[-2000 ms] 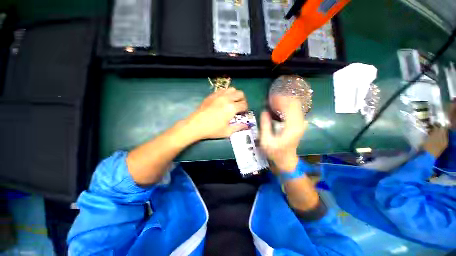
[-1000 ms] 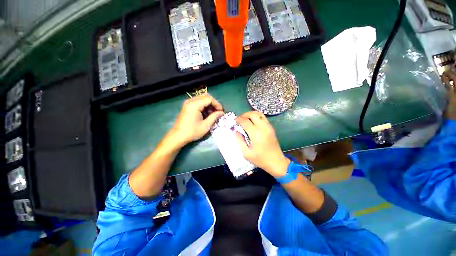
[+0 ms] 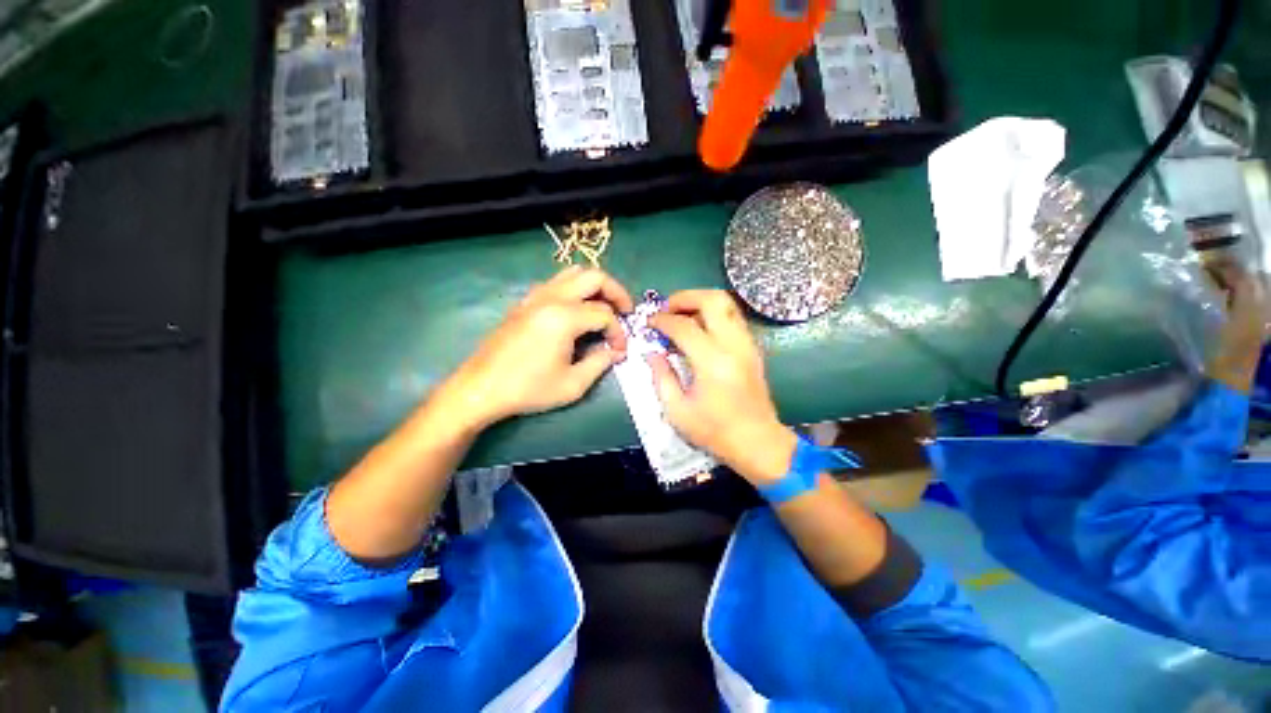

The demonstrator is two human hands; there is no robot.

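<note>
A silver-white phone frame [image 3: 661, 425] lies tilted at the mat's front edge, its lower end towards me. My left hand [image 3: 555, 346] is at the upper left of the frame, its fingertips on the board end. My right hand [image 3: 714, 376] rests on the frame's right side, its fingertips at the same board end. The fingers hide most of that end, and any small part between them cannot be told. A round dish of screws [image 3: 795, 252] stands just beyond my right hand. A loose pile of thin tan-yellow strips [image 3: 580, 241] lies beyond my left hand.
An orange electric screwdriver [image 3: 754, 81] hangs over the black phone tray [image 3: 460, 190] at the back. Another black tray [image 3: 123, 348] is at the left. White paper [image 3: 987, 198], a clear bag [image 3: 1146, 251] and a black cable [image 3: 1115, 202] lie right, beside another person's arm [image 3: 1115, 481].
The view has turned and shifted. Since two seconds ago, my right hand has moved from the screw dish to the frame. Both hands' fingertips now meet closely at its board end.
</note>
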